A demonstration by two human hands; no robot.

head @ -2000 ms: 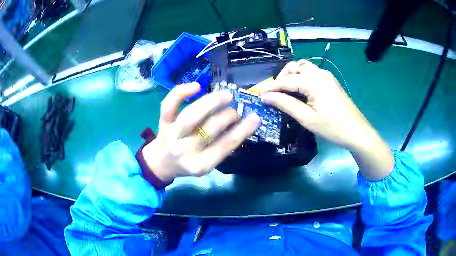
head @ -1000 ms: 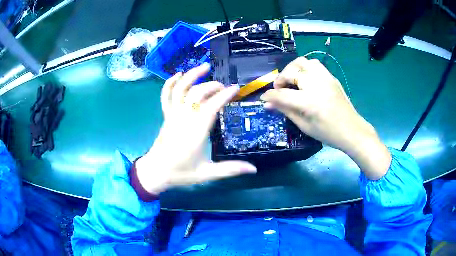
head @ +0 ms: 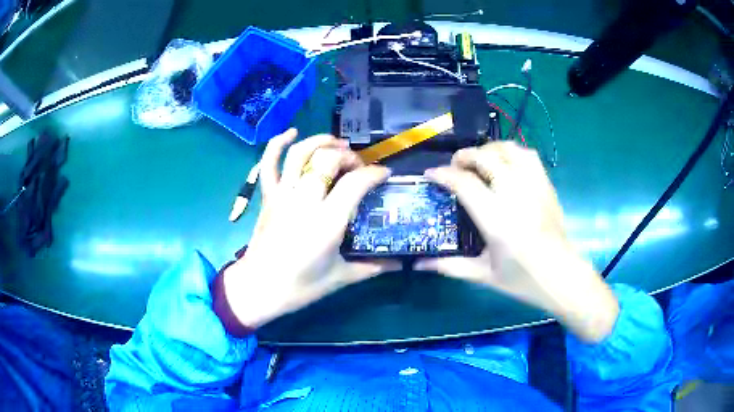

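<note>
The black device housing (head: 410, 105) lies on the green bench in front of me. The blue circuit board (head: 406, 217) sits at its near end. My left hand (head: 310, 209) is on the left side of the near end, thumb at the near edge and fingers at the board's far left corner. My right hand (head: 511, 225) is on the right side in the same way. Both hands grip the housing's near end. An orange flat flex cable (head: 410, 138) lies diagonally across the housing, its lower left end by my left fingers. White cables (head: 422, 64) cross the housing's far end.
A blue bin (head: 256, 84) with dark small parts stands left of the housing, beside a clear plastic bag (head: 169, 84). A pale and black tool (head: 244, 195) lies left of my left hand. Dark straps (head: 42, 193) lie far left. A black screwdriver (head: 624, 48) hangs at upper right.
My right hand has moved down from the flex cable to the housing's right side. My left hand has closed on the left side. The blue bin and bag appear further left, and the pale tool now shows.
</note>
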